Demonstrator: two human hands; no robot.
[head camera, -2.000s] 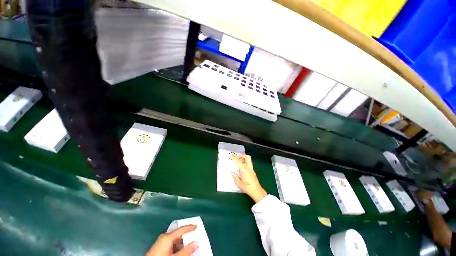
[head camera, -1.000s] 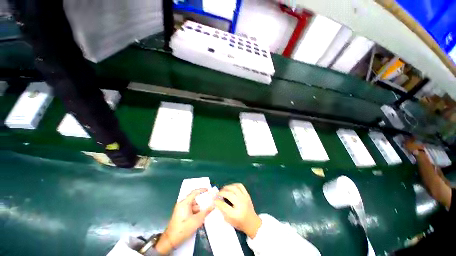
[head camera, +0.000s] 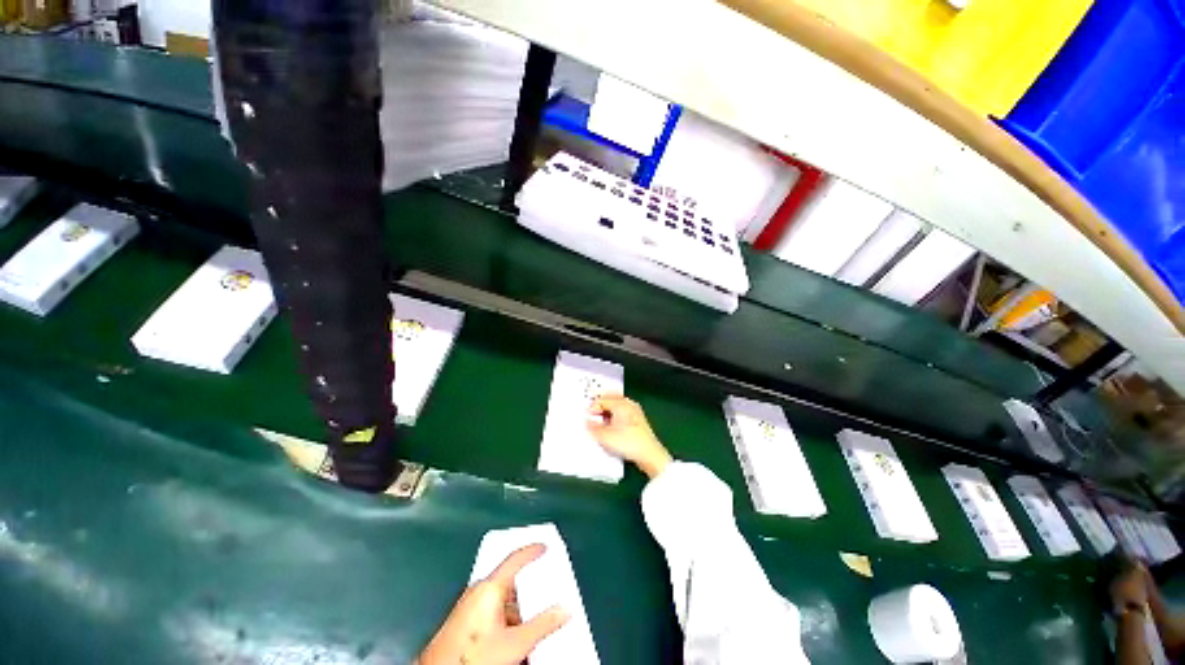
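A white product box (head camera: 572, 435) lies flat on the dark green belt in front of me. My right hand (head camera: 628, 433) reaches over it, fingertips pinched at the round mark on its upper part. Whether a sticker is between the fingertips is too small to tell. My left hand (head camera: 491, 626) is near the ledge's front edge and holds a white label strip (head camera: 535, 572) with thumb and fingers spread on it; its lower end is cut off by the frame.
More white boxes (head camera: 776, 457) lie spaced along the belt on both sides. A black-wrapped post (head camera: 312, 247) stands at left. A white roll (head camera: 915, 625) sits on the ledge at right. A perforated white tray (head camera: 630, 234) is behind. Another person's hand (head camera: 1133, 587) is at far right.
A second ago both hands were together over the strip; now my right hand is out at a box on the belt, and my left stays with the strip. The view has also shifted.
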